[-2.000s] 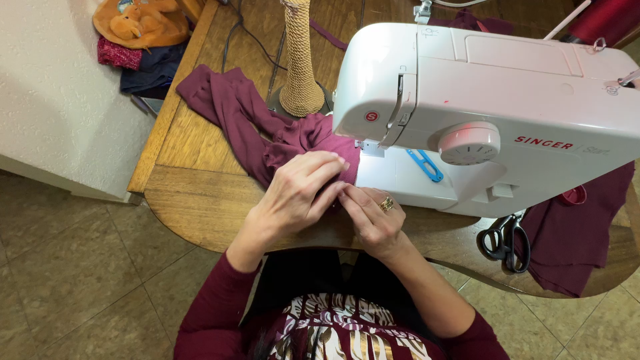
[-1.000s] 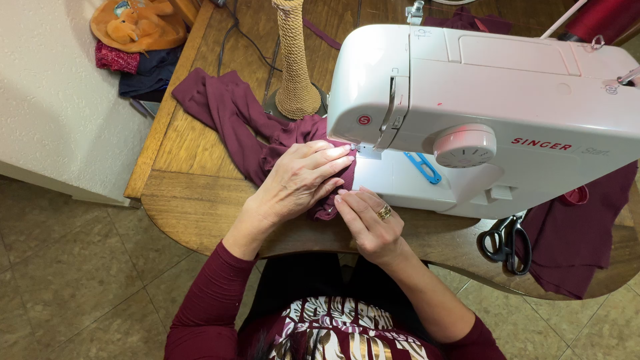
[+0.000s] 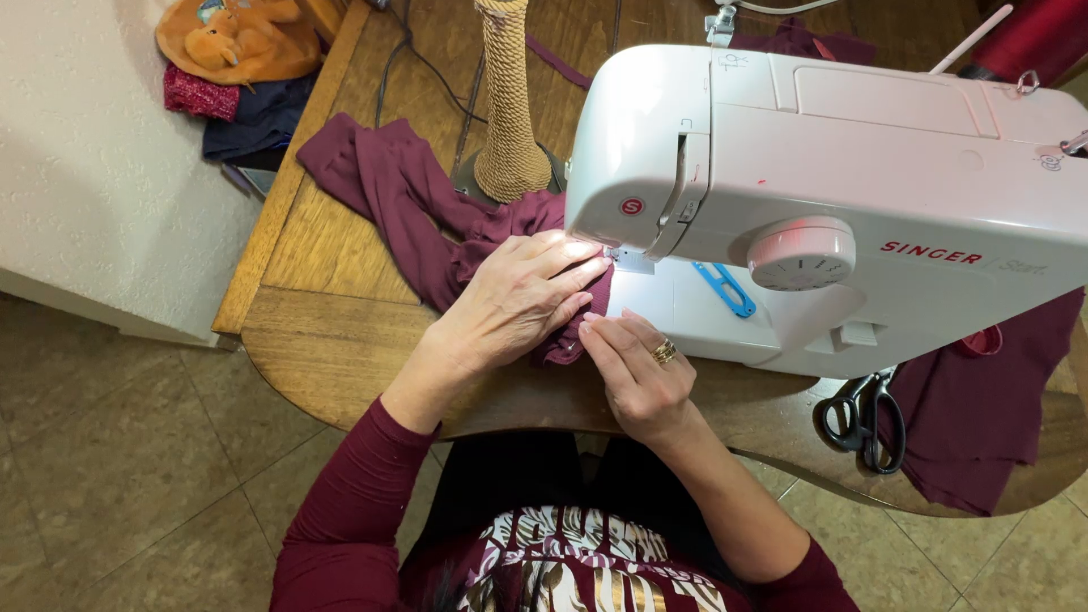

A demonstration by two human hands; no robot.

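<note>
A white Singer sewing machine [image 3: 824, 170] stands on the wooden table, its lamp lighting the needle area. Maroon knit fabric [image 3: 374, 187] runs from the table's left part to the presser foot [image 3: 614, 254]. My left hand [image 3: 518, 297] lies over the fabric just left of the foot, pressing it down with fingers spread slightly. Beside the fabric's right edge, my right hand [image 3: 637, 365] has thumb and forefinger pinched together; whether cloth or something small is between them cannot be told. A blue plastic tool [image 3: 724, 289] lies on the machine's bed.
Black-handled scissors [image 3: 867, 421] lie at the table's front right, beside more maroon cloth [image 3: 977, 399]. Behind the fabric stands a rope-wrapped post [image 3: 508, 110]. A dark cord [image 3: 416, 51] crosses the table. An orange plush item [image 3: 234, 42] rests on folded cloths at the upper left.
My right hand's fingers have drawn a little away from my left hand, which has stayed on the fabric near the foot.
</note>
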